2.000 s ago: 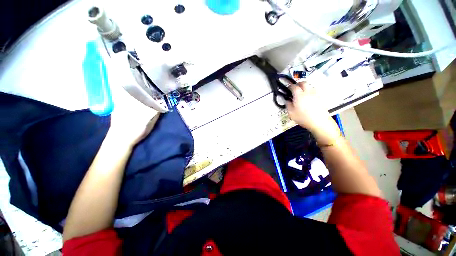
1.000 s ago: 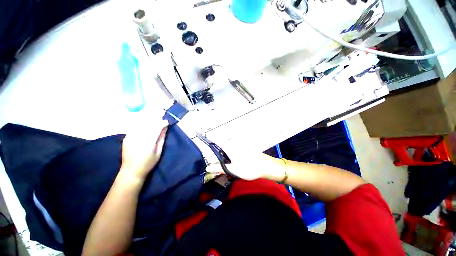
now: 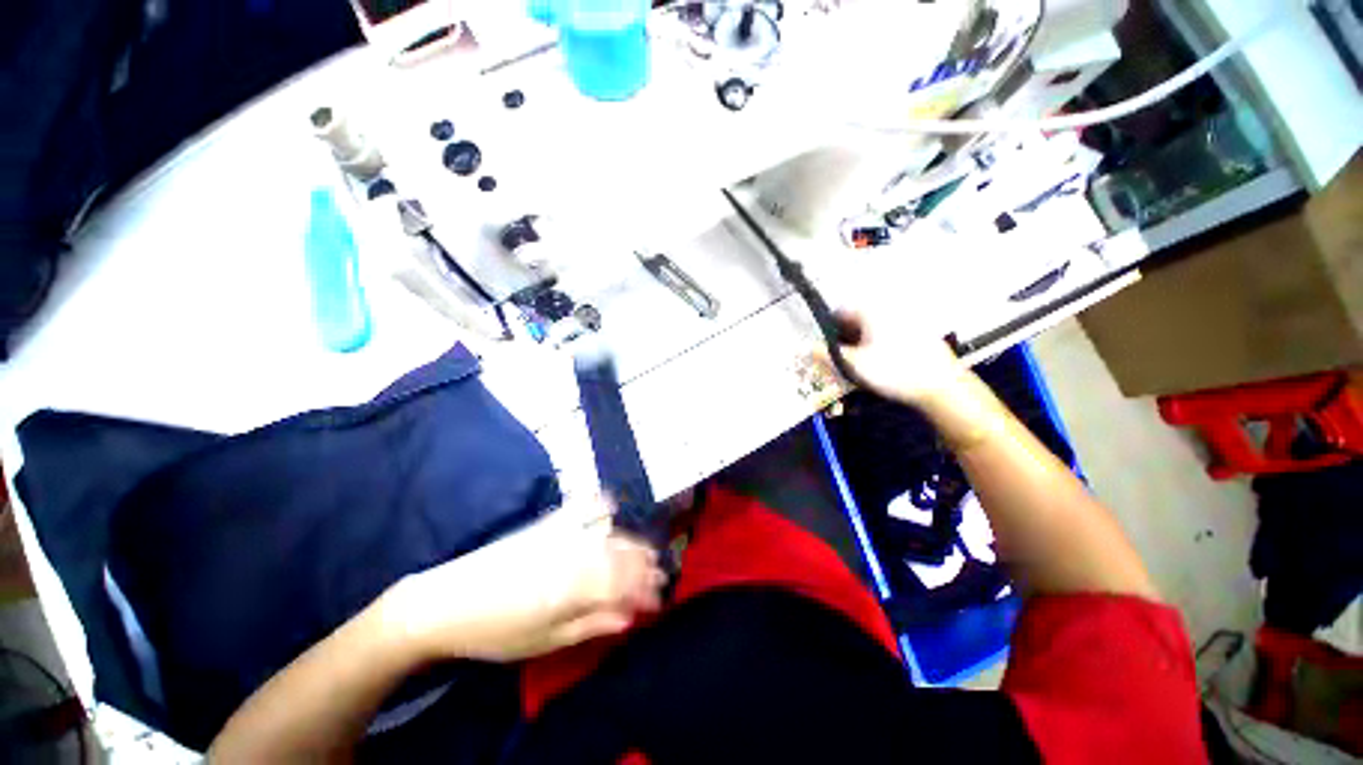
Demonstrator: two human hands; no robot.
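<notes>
My left hand (image 3: pixel 576 586) is closed on the lower end of a narrow navy strip (image 3: pixel 610 434) near the table's front edge. The strip has a pale upper end and is slightly blurred. My right hand (image 3: pixel 882 362) holds the black-handled shears (image 3: pixel 804 284) right of the needle area, blades pointing up and left under the machine head. The navy garment (image 3: pixel 337 501) lies folded on the table at the left, with a pale stripe at its left side, and no hand holds it.
The white sewing machine (image 3: pixel 598 172) stands behind, with a light-blue guard (image 3: pixel 338 277). A slim silver tool (image 3: pixel 679 284) lies near the presser foot. A blue bin (image 3: pixel 957 650) with dark and white pieces is below the table. A cardboard box (image 3: pixel 1226 299) and red stool (image 3: pixel 1256 426) are at right.
My left hand has left the garment and moved right and down, now holding the strip. My right hand has moved right and up with the shears, away from the garment edge.
</notes>
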